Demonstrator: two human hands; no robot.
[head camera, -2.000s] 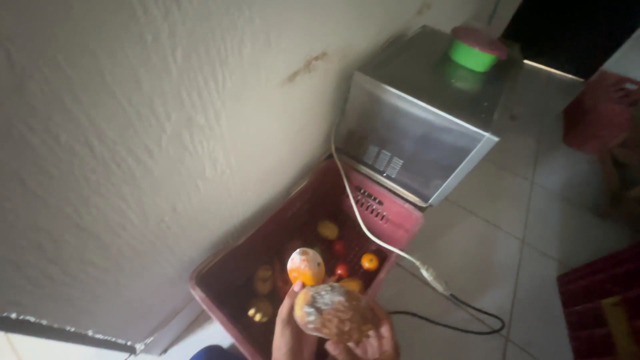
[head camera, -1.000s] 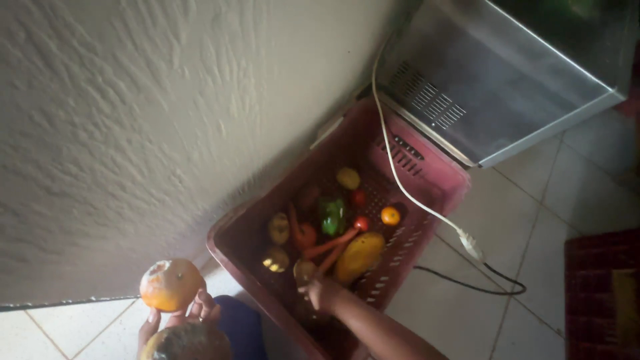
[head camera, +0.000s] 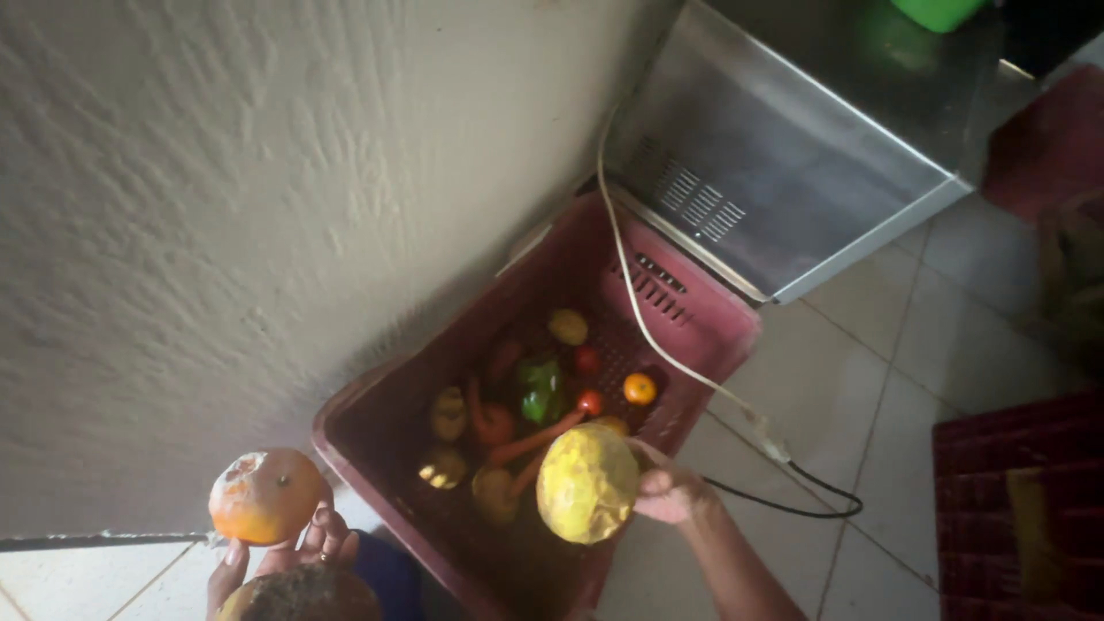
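Note:
My left hand (head camera: 297, 552) holds an orange citrus fruit (head camera: 267, 496) with a whitish, damaged patch, at the lower left. A second round fruit (head camera: 297, 595), brown and mouldy on top, sits at that same hand, partly cut off by the frame. Over the red plastic crate (head camera: 371, 461), my right hand (head camera: 673, 496) grips a wrinkled yellow fruit (head camera: 586, 483) by its right side. Inside the crate lie a green bell pepper (head camera: 541, 388), carrots (head camera: 535, 438), tomatoes (head camera: 589, 402), a small orange fruit (head camera: 639, 389) and several yellowish-brown round pieces (head camera: 448, 414).
A metal appliance (head camera: 776, 164) with vents stands behind the crate. Its pale cable (head camera: 630, 285) hangs across the crate and joins a black cord (head camera: 811, 509) on the tiled floor. A textured wall (head camera: 259, 216) rises at left; another dark red crate (head camera: 1026, 500) is at right.
My right hand has come up from inside the crate with the yellow fruit in it. Two seconds ago both hands were together over the crate; the left is now outside it, to the left.

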